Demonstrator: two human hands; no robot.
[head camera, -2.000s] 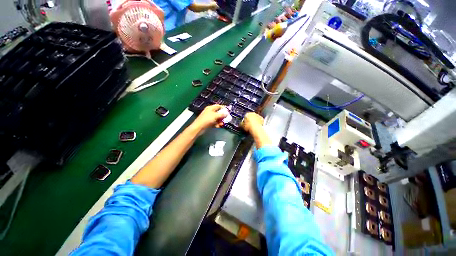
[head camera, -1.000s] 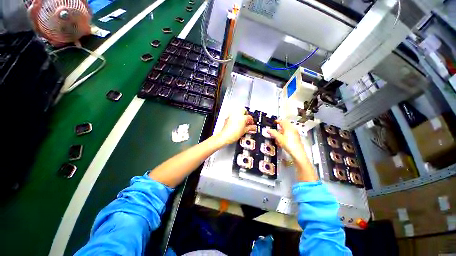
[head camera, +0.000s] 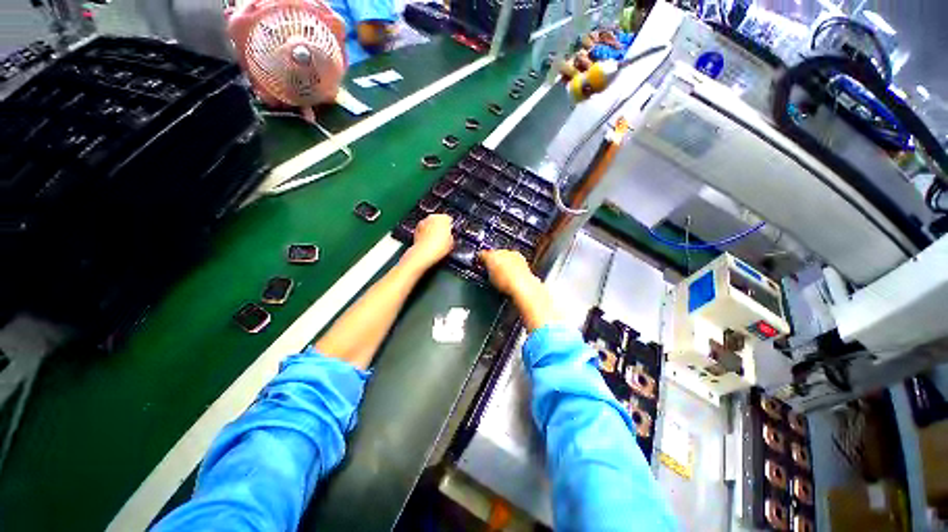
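Observation:
A black blister tray (head camera: 489, 192) with square pockets lies at the belt's near edge. My left hand (head camera: 433, 238) is on its near left part, fingers bent down to the pockets. My right hand (head camera: 503, 269) is at its near right part, fingertips at a pocket. Whether either hand holds a part cannot be seen. The near fixture (head camera: 630, 377), partly behind my right sleeve, holds copper-coloured ring parts. The far fixture (head camera: 774, 457) also holds ring parts.
Small square parts (head camera: 304, 253) lie on the green conveyor belt (head camera: 198, 301). A tall black tray stack (head camera: 114, 177) and a pink fan (head camera: 289, 54) stand left. A white scrap (head camera: 450, 325) lies on the bench. The white controller box (head camera: 728, 301) and gantry arm stand right.
Both hands have moved from the near fixture back to the blister tray. The view has swung left and up. The near fixture holds ring parts in both later frames.

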